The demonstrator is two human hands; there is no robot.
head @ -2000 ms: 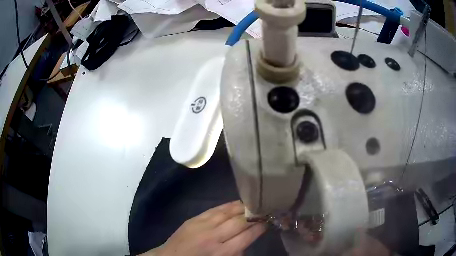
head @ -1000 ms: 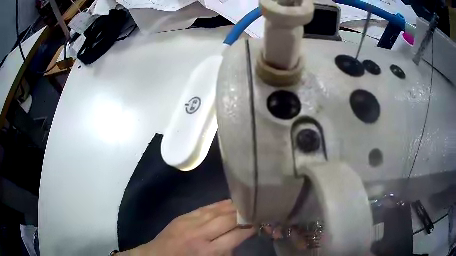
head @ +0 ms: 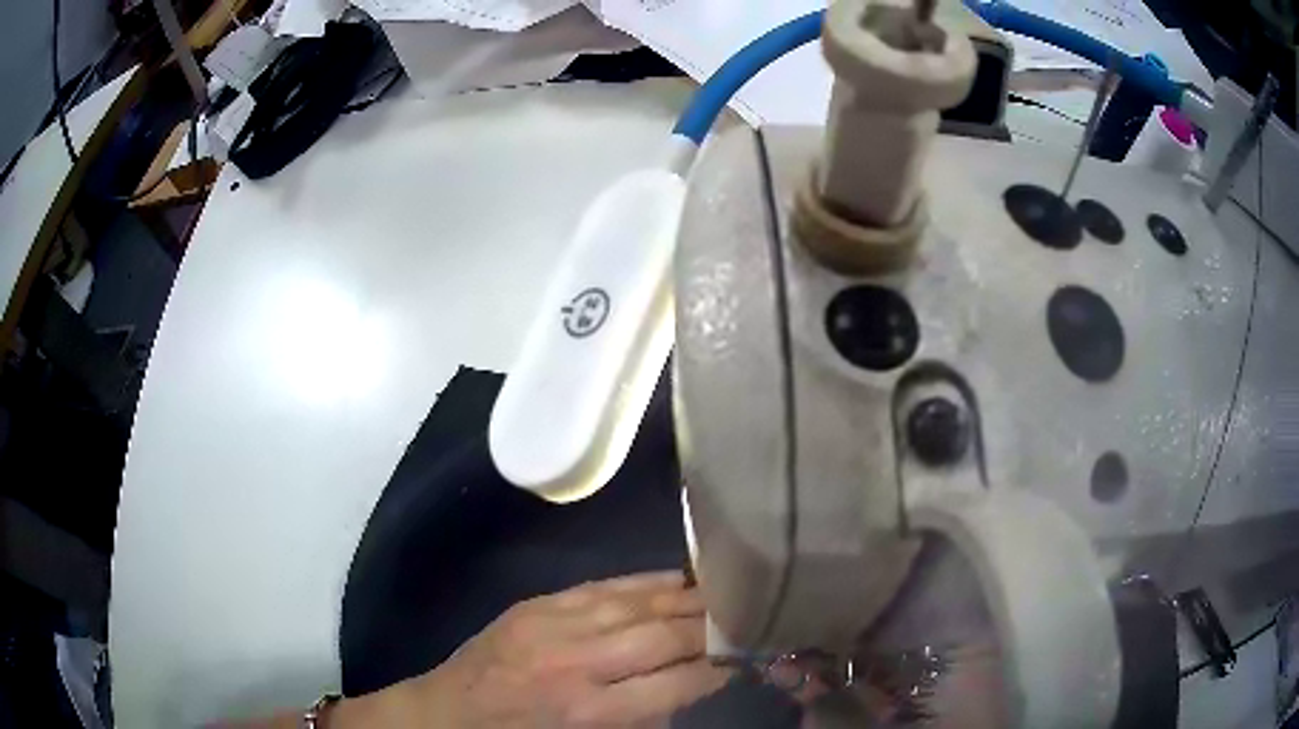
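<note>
Dark fabric [head: 470, 527] lies flat on the white machine table, left of and under the off-white sewing machine head [head: 769, 470]. My left hand [head: 584, 662] lies palm down on the fabric at the bottom centre, its fingertips partly hidden by the head's left edge. A band shows at its wrist. My right hand [head: 969, 684] is only partly seen, blurred, behind the curved off-white guard [head: 1061, 584] and clear plastic; its fingers' state cannot be made out. The needle and presser foot are hidden.
A long white oval device [head: 591, 342] hangs left of the head, joined to a blue hose [head: 741, 64]. A black coil [head: 304, 100] and white papers [head: 477, 50] lie at the back. A small dark metal tool [head: 1207, 631] lies right of the head.
The view has shifted, so the machine head sits further right in the picture. My left hand stays on the fabric with more of its wrist showing. Dark fabric now shows bunched by its fingertips.
</note>
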